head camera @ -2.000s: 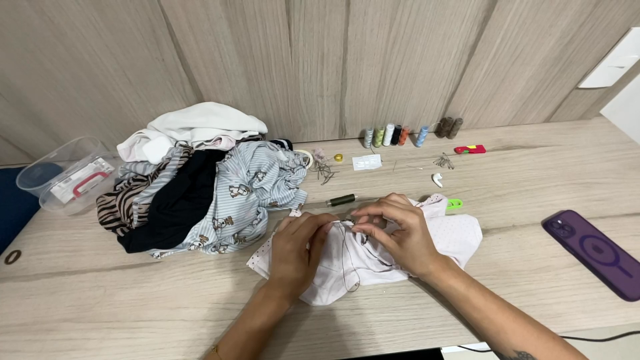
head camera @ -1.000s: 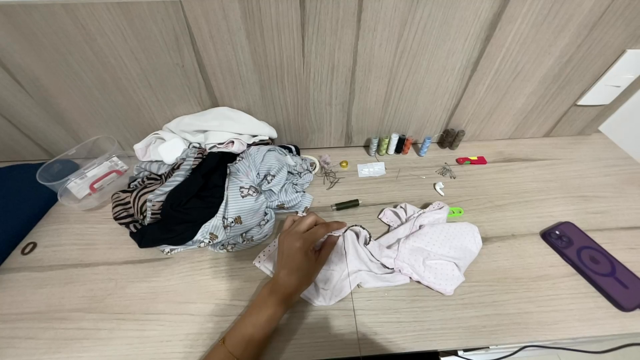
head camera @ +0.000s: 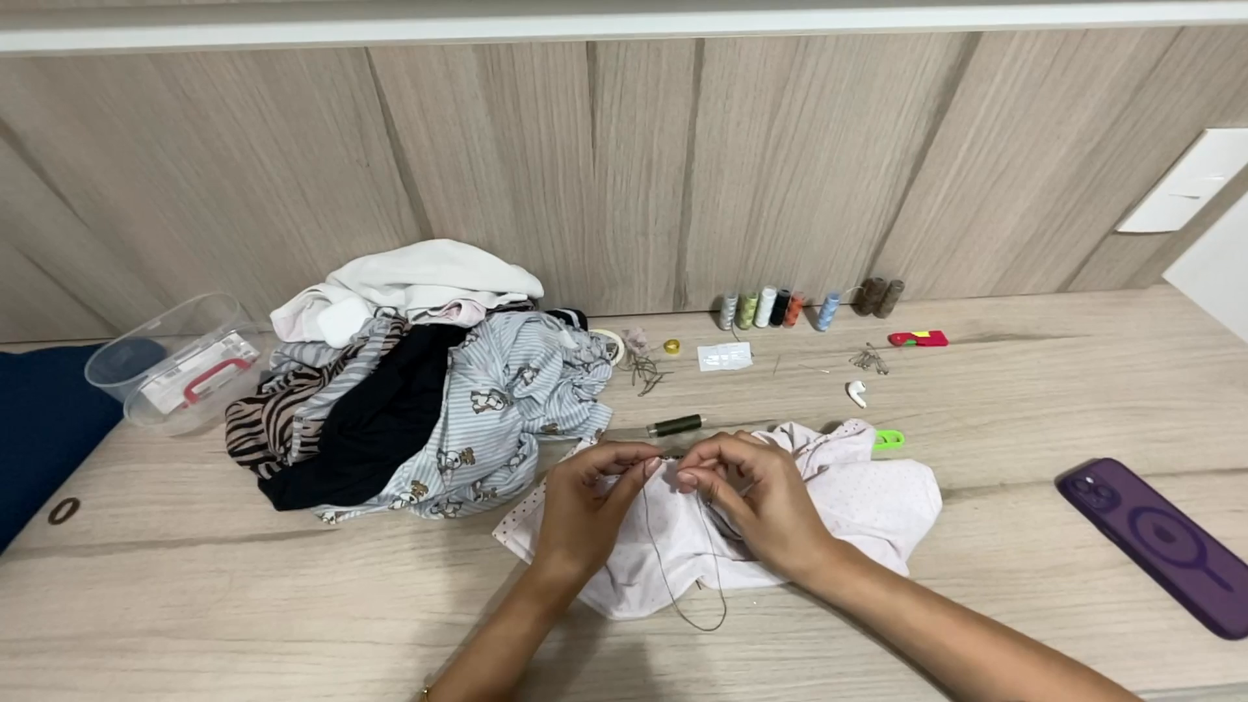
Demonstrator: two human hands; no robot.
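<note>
A pale pink dotted garment (head camera: 868, 497) lies crumpled on the wooden surface under both hands. My left hand (head camera: 595, 497) pinches the garment's upper edge between thumb and fingertips. Close beside it, my right hand (head camera: 751, 487) has thumb and fingers pinched together at the same edge; whatever is between them is too small to tell. A dark thread (head camera: 658, 570) hangs in a long loop from between the hands, over the cloth and onto the surface. Just behind my fingers lies a spool of dark green thread (head camera: 676, 425).
Piled clothes (head camera: 390, 400) and a clear plastic box (head camera: 175, 361) stand left. Several thread spools (head camera: 765, 307) line the wall. Safety pins (head camera: 868, 359), a white earbud (head camera: 857, 393) and a lime green tool (head camera: 888, 440) lie behind the garment. A purple phone (head camera: 1160, 546) lies right.
My right hand, out of view a second ago, is back at the garment beside my left hand. The thread now hangs in a loop between them. The view has tilted up somewhat.
</note>
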